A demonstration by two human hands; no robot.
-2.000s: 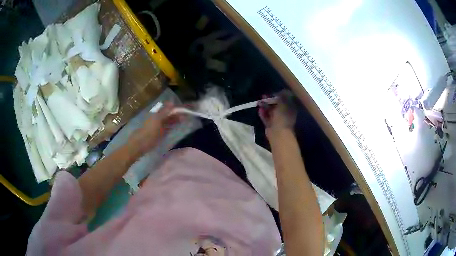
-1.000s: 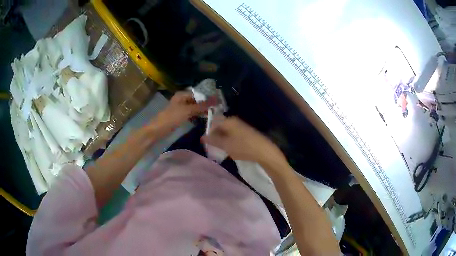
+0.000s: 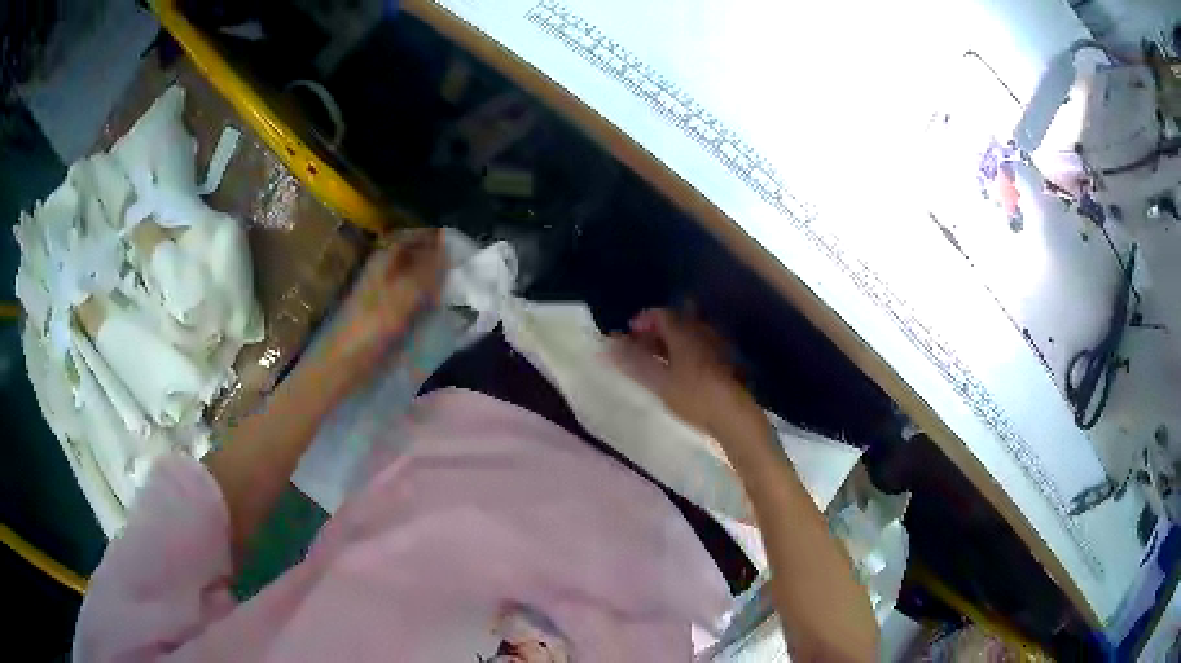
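A long cream fabric bundle (image 3: 589, 382) lies across the lap, running from upper left to lower right. A white tie strip (image 3: 487, 282) is knotted around its upper left end. My left hand (image 3: 412, 275) is blurred at that tied end and appears to grip it; the fingers are hard to make out. My right hand (image 3: 667, 360) is over the middle of the bundle, blurred, with fingers partly spread; whether it touches the fabric is unclear.
A pile of tied cream bundles (image 3: 168, 304) lies on taped cardboard (image 3: 292, 259) beside a yellow frame bar (image 3: 266, 117) at left. The white machine table (image 3: 829, 143) with printed ruler markings is at right, bearing black shears (image 3: 1101, 350) and a lit needle area.
My hands were close together at the tie; now they are apart. My right hand has moved right along the bundle, and the knotted end is at upper left. The view has shifted slightly.
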